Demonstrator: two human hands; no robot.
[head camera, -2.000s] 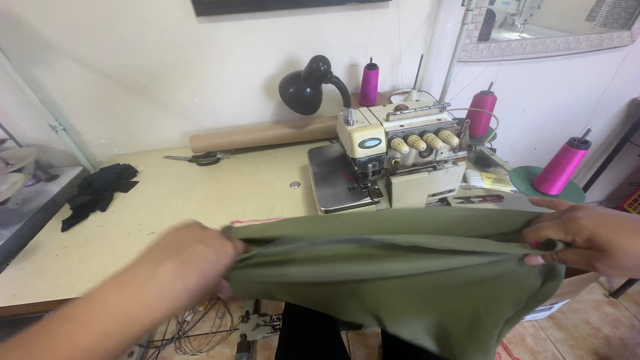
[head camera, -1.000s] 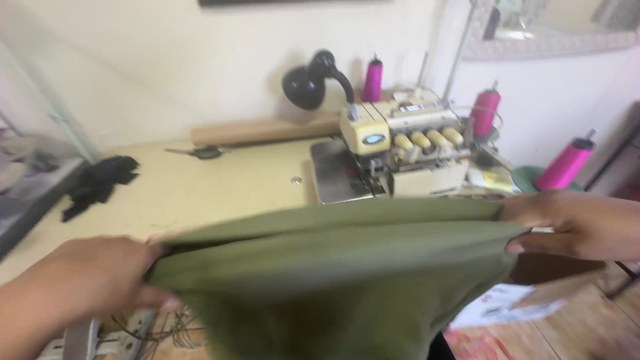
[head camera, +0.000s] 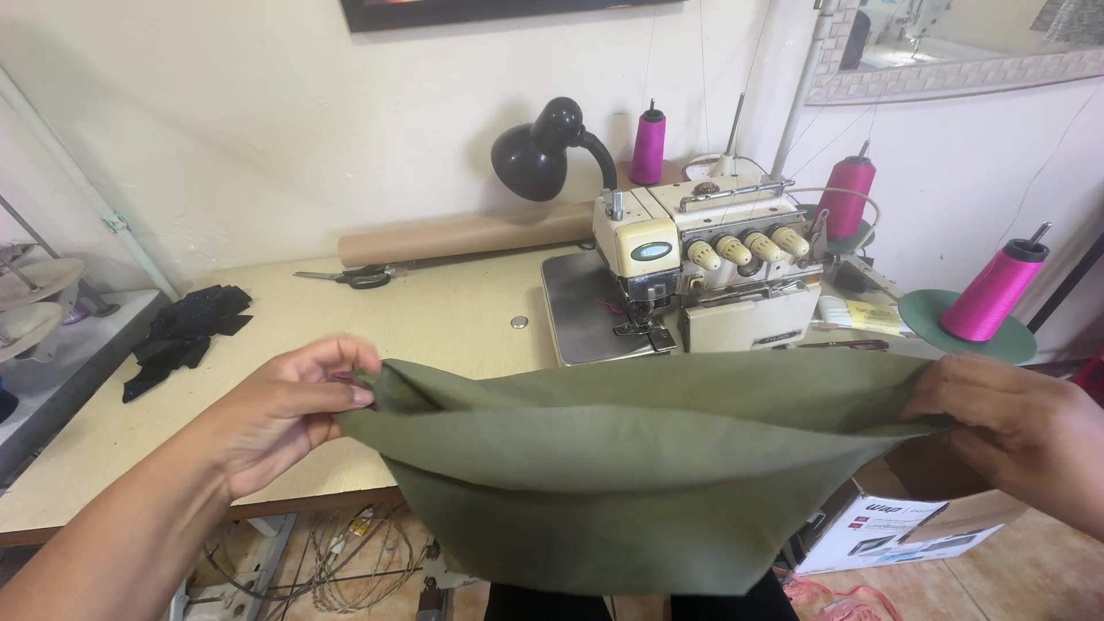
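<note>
An olive-green piece of fabric (head camera: 638, 483) hangs stretched between my two hands, its upper edges parted so that it looks like two layers. My left hand (head camera: 297, 414) pinches the upper left corner, where a bit of pink shows at the fingers. The upper right corner is gripped by my right hand (head camera: 1009, 423), its fingertips partly hidden behind the cloth. Beyond the fabric stands a cream overlock sewing machine (head camera: 750, 259) with a metal plate (head camera: 582, 306) at its left. Magenta thread cones (head camera: 992, 293) stand behind and to the right of the machine.
On the pale table (head camera: 431, 319) lie black fabric scraps (head camera: 190, 328), scissors (head camera: 349, 276), a small round metal disc (head camera: 519, 322) and a brown paper roll (head camera: 466, 237). A black desk lamp (head camera: 535, 155) stands behind. Below right is an open cardboard box (head camera: 906, 526); cables (head camera: 362, 552) hang below the table.
My left hand has moved right since one second ago, and its corner of the fabric with it. The fabric's upper edges are now more widely parted. Both hands still hold it.
</note>
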